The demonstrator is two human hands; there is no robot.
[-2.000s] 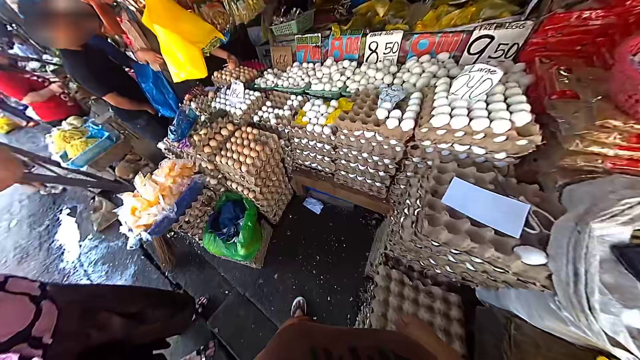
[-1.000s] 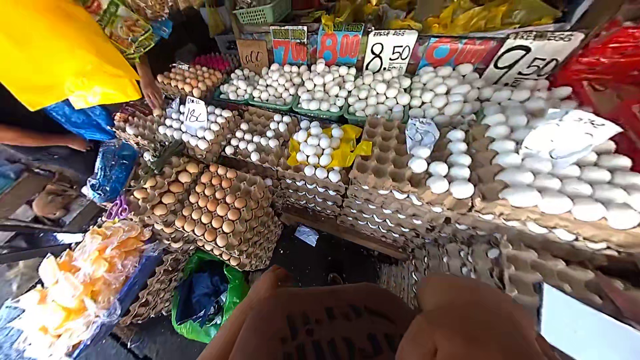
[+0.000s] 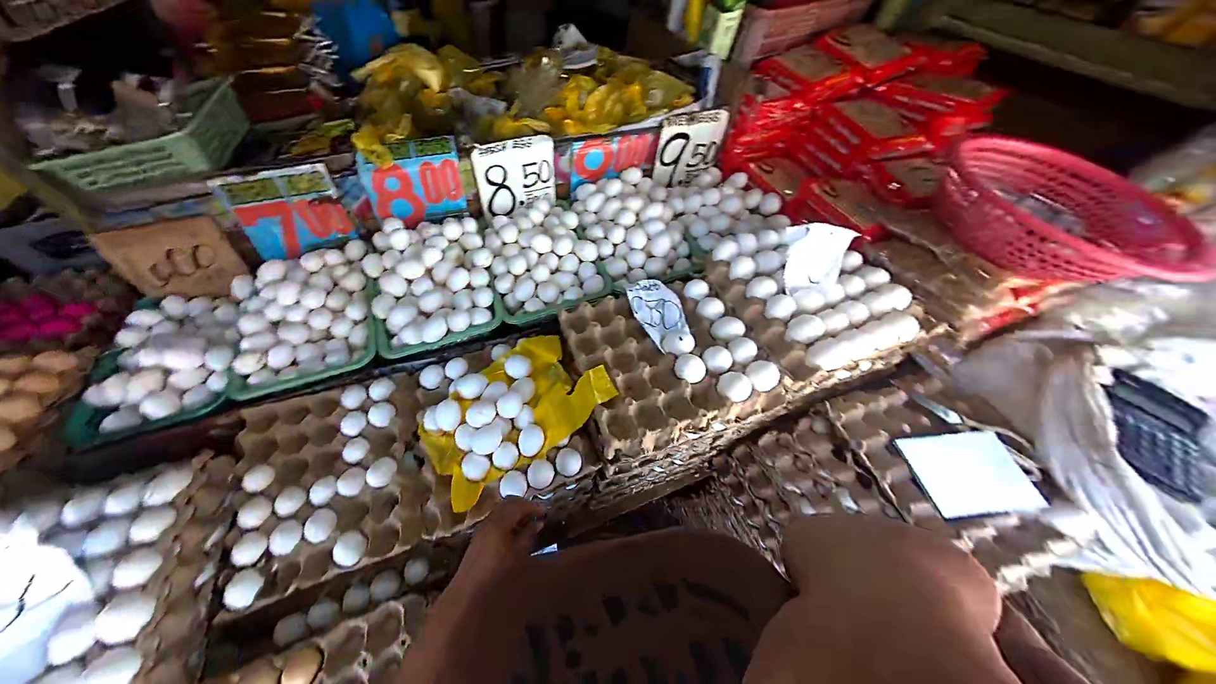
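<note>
My left hand (image 3: 513,528) is low in the centre, at the front edge of a cardboard egg tray; its fingers are blurred and partly hidden, so its grip is unclear. Just above it, white eggs (image 3: 484,423) lie on and around a yellow plastic bag (image 3: 560,388). To the right, another cardboard tray (image 3: 613,380) holds rows of white eggs and a paper tag (image 3: 657,312). My right hand cannot be seen; only bare skin of the arm shows at the lower right. Brown clothing with dark lettering fills the bottom centre.
Green trays (image 3: 380,347) heaped with white eggs stand behind, below price signs (image 3: 513,178). A pink plastic basket (image 3: 1054,214) and red packs (image 3: 855,114) are at the back right. A calculator (image 3: 1154,432) and a white sheet (image 3: 971,475) lie at the right.
The view has swung right and closer to the eggs. The person with the yellow bag at the left has gone out of view, and the pink basket now shows.
</note>
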